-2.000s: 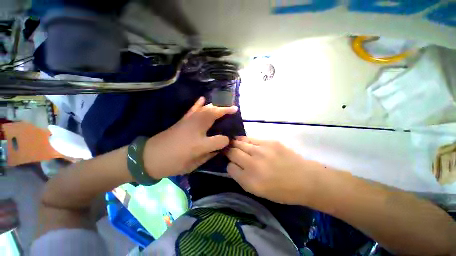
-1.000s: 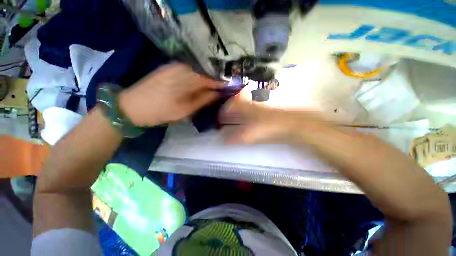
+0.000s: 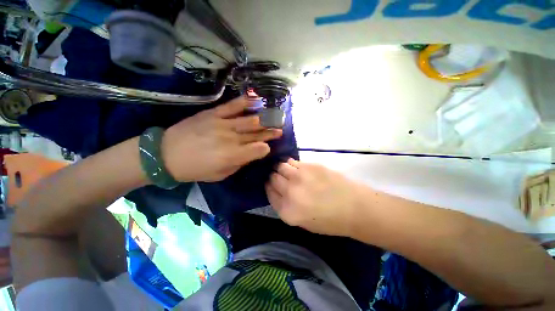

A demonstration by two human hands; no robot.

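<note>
Navy cloth (image 3: 234,188) lies under the sewing machine head (image 3: 389,27) and runs over the table's front edge and to the left. My left hand (image 3: 213,146) is flat on the cloth, fingers spread beside the grey round knob-like part (image 3: 272,117) near the needle area. A green bangle is on that wrist. My right hand (image 3: 313,197) pinches the cloth's right edge nearer to me, fingertips together. The needle tip is hidden behind the machine parts and my fingers.
The yellow-orange ring (image 3: 453,71) and white pieces (image 3: 487,118) lie right of the needle. Tan paper labels (image 3: 540,193) are at far right. A light green item (image 3: 188,249) in a blue basket (image 3: 146,274) is below left. An orange board (image 3: 33,176) is at left.
One second ago both hands were close together at the needle and blurred. Now my right hand is nearer to me at the cloth's edge, my left hand lies on the cloth, and the view has shifted.
</note>
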